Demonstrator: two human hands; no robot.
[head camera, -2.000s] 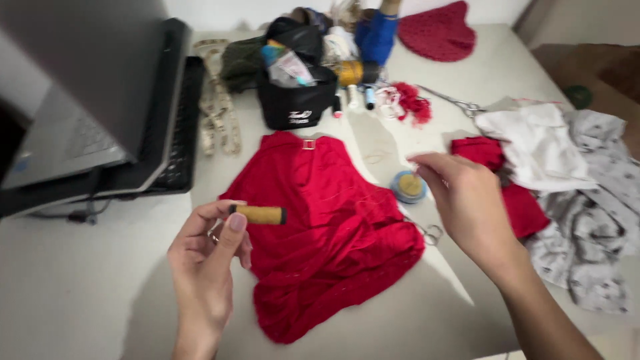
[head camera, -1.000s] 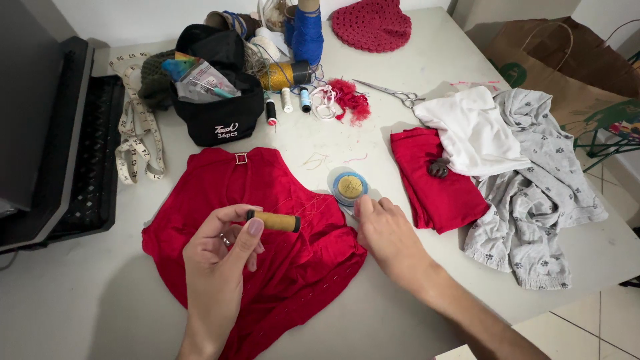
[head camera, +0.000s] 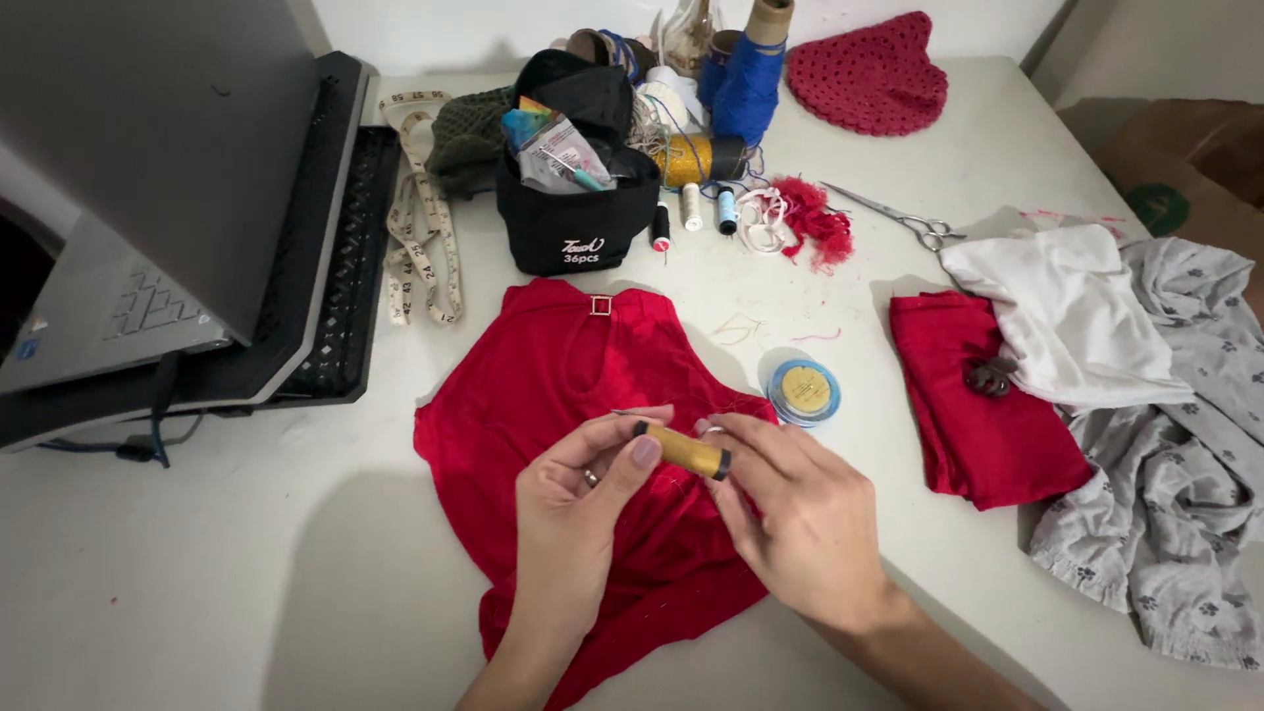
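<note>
My left hand (head camera: 583, 504) holds a small spool of golden-yellow thread (head camera: 681, 451) with black ends, between thumb and fingers. A thin dark needle-like tip (head camera: 624, 413) shows by its index finger. My right hand (head camera: 800, 504) is at the spool's right end, its fingers bent together; whether they pinch thread cannot be made out. Under both hands a red garment (head camera: 504, 395) with a small square buckle (head camera: 600, 305) lies spread on the table. A round blue-rimmed container with a yellow label (head camera: 804, 391) sits just beyond my right hand.
At left stands a laptop (head camera: 128, 178) on a black stand beside a tape measure (head camera: 449, 247). Behind the garment are a black pouch (head camera: 578, 222), thread spools and a blue yarn cone (head camera: 749, 94). Scissors (head camera: 894, 214), folded red cloth (head camera: 948, 395), white cloth (head camera: 1076, 316) and grey paw-print fabric (head camera: 1185, 553) lie right.
My right hand has moved from beside the round container to the spool in my left hand. My left hand still holds the spool. The view has shifted.
</note>
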